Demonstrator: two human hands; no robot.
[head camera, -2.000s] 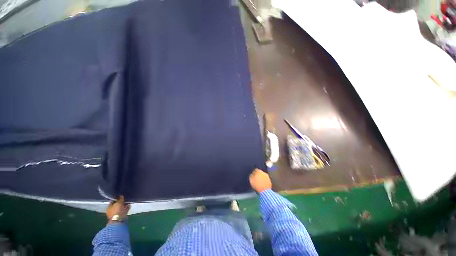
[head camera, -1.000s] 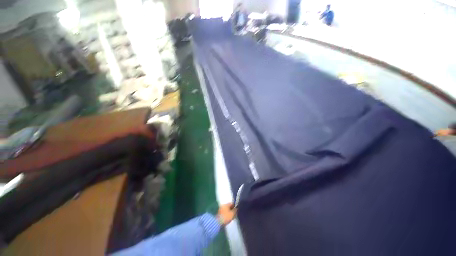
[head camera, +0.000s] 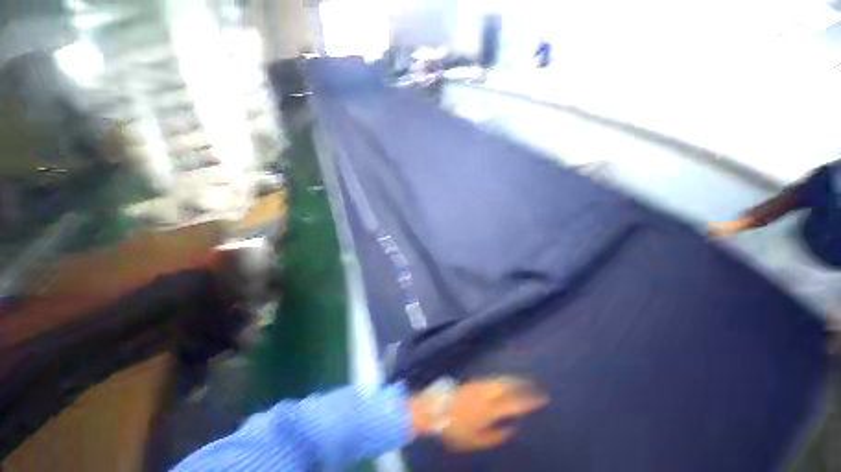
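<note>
The navy cloth (head camera: 627, 341) covers the long table and runs away from me towards the bright far end. A raised fold (head camera: 498, 318) crosses it just beyond my hand. A pale broken selvedge line (head camera: 398, 267) runs along its left part. My left hand (head camera: 489, 412), blurred, in a blue sleeve with a wristwatch, is over the cloth near the left table edge. Its fingers look spread and hold nothing that I can see. My right hand is out of the picture.
Another person's hand (head camera: 733, 227) is at the cloth's far long edge on the right. The table's pale rim (head camera: 362, 332) borders a green floor (head camera: 300, 323). Brown boards (head camera: 101, 419) and dark material stand at left, with pale bundles behind. A long white-topped table (head camera: 701, 83) is at upper right.
My left hand has left the cloth's near edge and moved right over the cloth, its fingers opened. My right hand, visible two seconds ago, is gone. The view turned left; the other person shows more.
</note>
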